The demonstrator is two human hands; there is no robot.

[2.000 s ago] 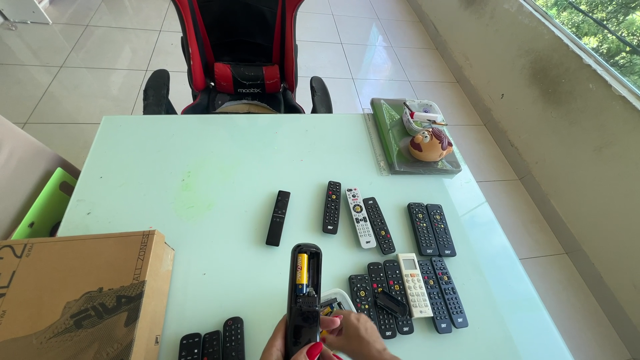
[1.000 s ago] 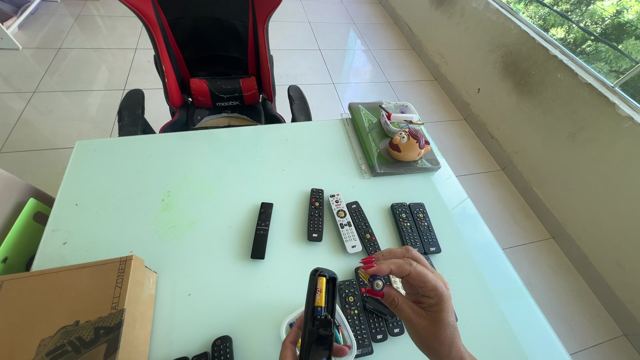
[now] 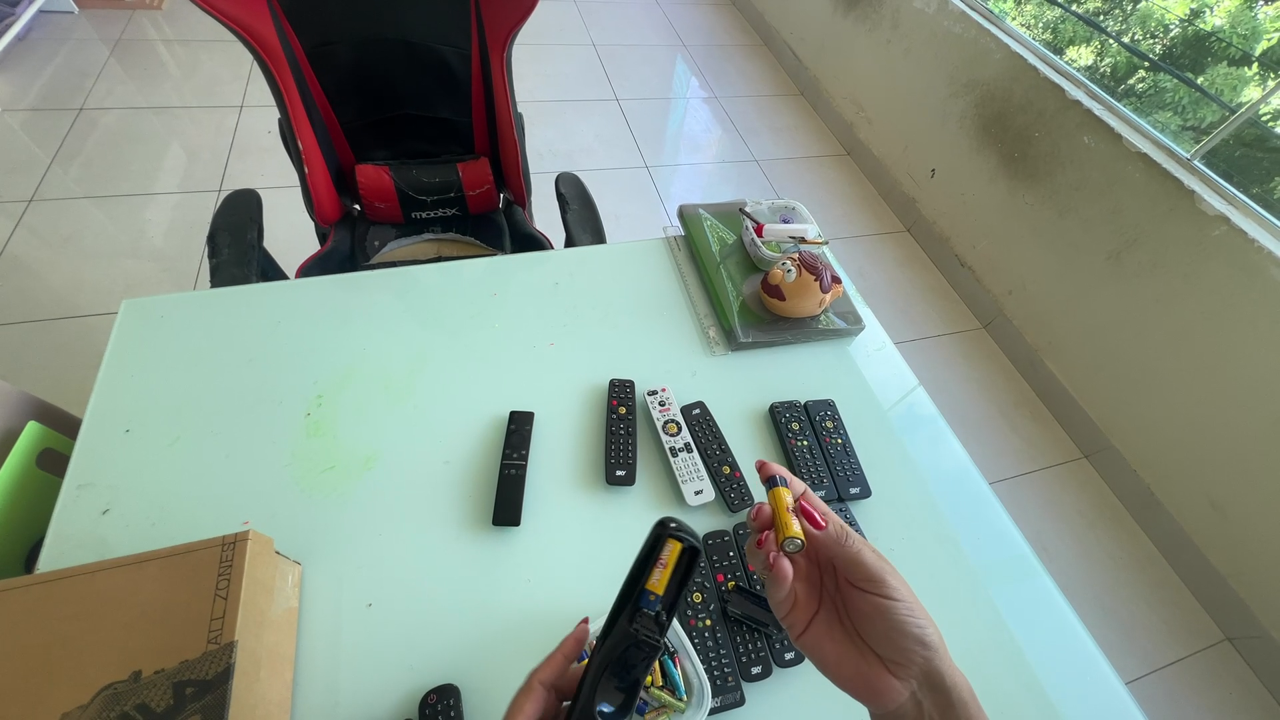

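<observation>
My left hand [image 3: 548, 675], at the bottom centre, holds a black remote control [image 3: 632, 625] with its back up and its battery compartment uncovered. One yellow and blue battery [image 3: 662, 567] lies in that compartment. To its right, my right hand [image 3: 850, 610] pinches another yellow and blue battery [image 3: 786, 514] between thumb and fingers. Below and partly behind the remote is a white plastic tub [image 3: 697, 665] of loose batteries. A small black cover [image 3: 752, 609] rests on the row of black remotes [image 3: 709, 620] beside the tub, partly hidden by my right hand.
Farther back lie a slim black remote [image 3: 513, 468], a white remote [image 3: 680, 446] and several black remotes [image 3: 620, 432]. A cardboard box [image 3: 130, 620] stands at the left. A green folder [image 3: 720, 250] bearing a small tub and a round figurine [image 3: 800, 285] is at the back right, near the table's edge.
My right hand has come away from the held remote and is now to its right, with a battery plainly in its fingers. The held remote has tilted to the right.
</observation>
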